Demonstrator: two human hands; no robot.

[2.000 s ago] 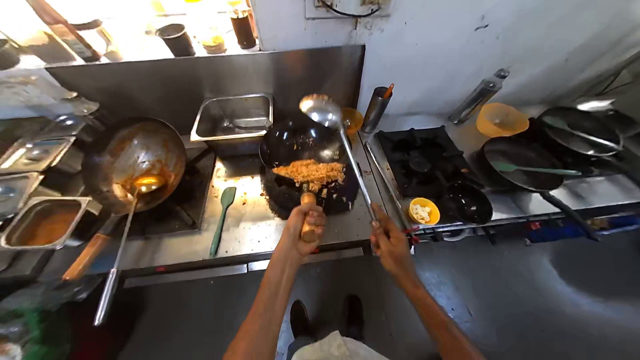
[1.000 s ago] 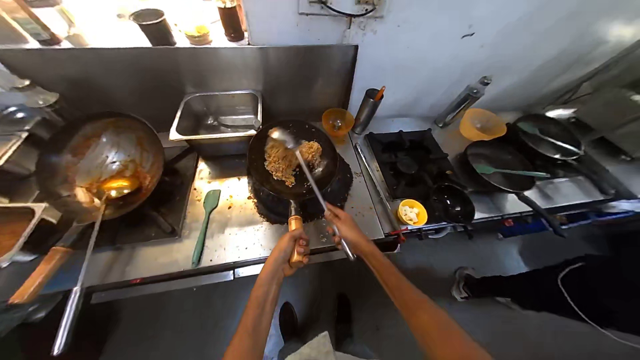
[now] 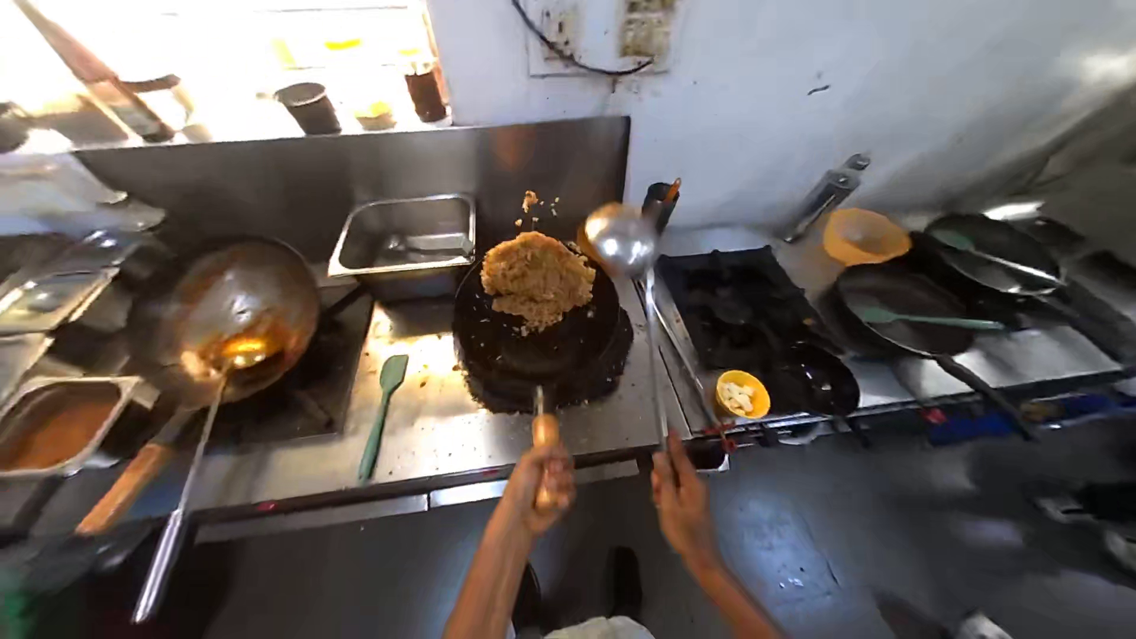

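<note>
My left hand point(image 3: 543, 484) is closed around the wooden handle of a black wok point(image 3: 524, 355) above a burner. Fried rice point(image 3: 540, 277) rises in a clump over the wok's far side, and a few bits fly above it. In my right hand point(image 3: 679, 488) is the long handle of a steel ladle point(image 3: 623, 240), its bowl raised to the right of the rice, apart from it. A green spatula point(image 3: 385, 415) lies on the steel counter left of the wok. Behind it stands a rectangular steel pan point(image 3: 404, 232) with a utensil inside.
At left, a second wok point(image 3: 244, 311) holds a ladle in reddish sauce, its wooden handle jutting over the counter edge. Right are a burner grate point(image 3: 732, 297), a small yellow bowl point(image 3: 743, 395) with pale pieces, an orange bowl point(image 3: 865, 237) and frying pans point(image 3: 905, 311). A person's foot shows far right.
The ladle has lifted out of the wok to its right side. The rice, lying in the wok one second ago, is now tossed up in a clump. The person at right has moved mostly out of view.
</note>
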